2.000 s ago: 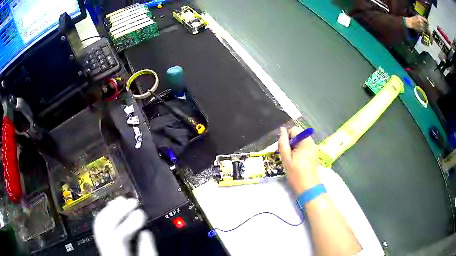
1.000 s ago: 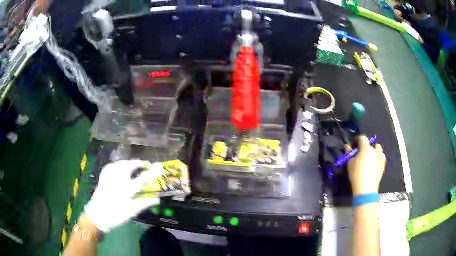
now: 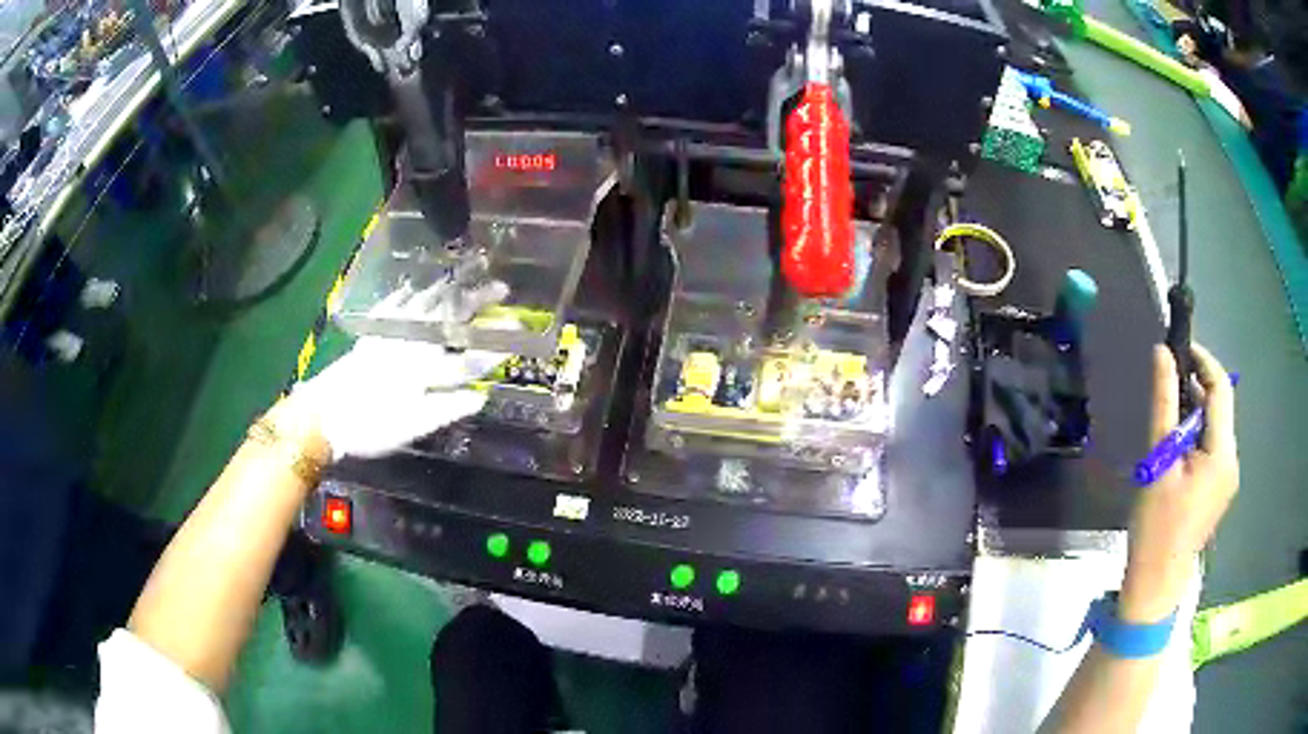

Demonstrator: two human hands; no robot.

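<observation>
My left hand (image 3: 395,394), in a white glove, is at the left bay of the test fixture (image 3: 474,495), with its fingers at a power supply board (image 3: 552,370) under the raised acrylic press plate (image 3: 567,215). The fingertips are partly hidden. My bare right hand (image 3: 1188,473), with a blue wristband, holds a thin dark screwdriver (image 3: 1179,308) upright and a purple marker pen (image 3: 1169,447). Another board (image 3: 775,390) lies in the right bay under its clear cover. The red toggle clamp handle (image 3: 818,194) hangs down over the right bay.
A black pouch (image 3: 1030,394), a teal-capped bottle (image 3: 1076,294) and a tape roll (image 3: 975,258) are right of the fixture. Stacked boards (image 3: 1013,136), a blue-yellow tool (image 3: 1069,103) and a single board (image 3: 1102,181) lie farther back. The conveyor (image 3: 1248,244) runs along the right.
The view has swung left to the fixture. My left hand has moved the board it carried into the left bay. My right hand has moved right from the pouch and now holds the screwdriver up.
</observation>
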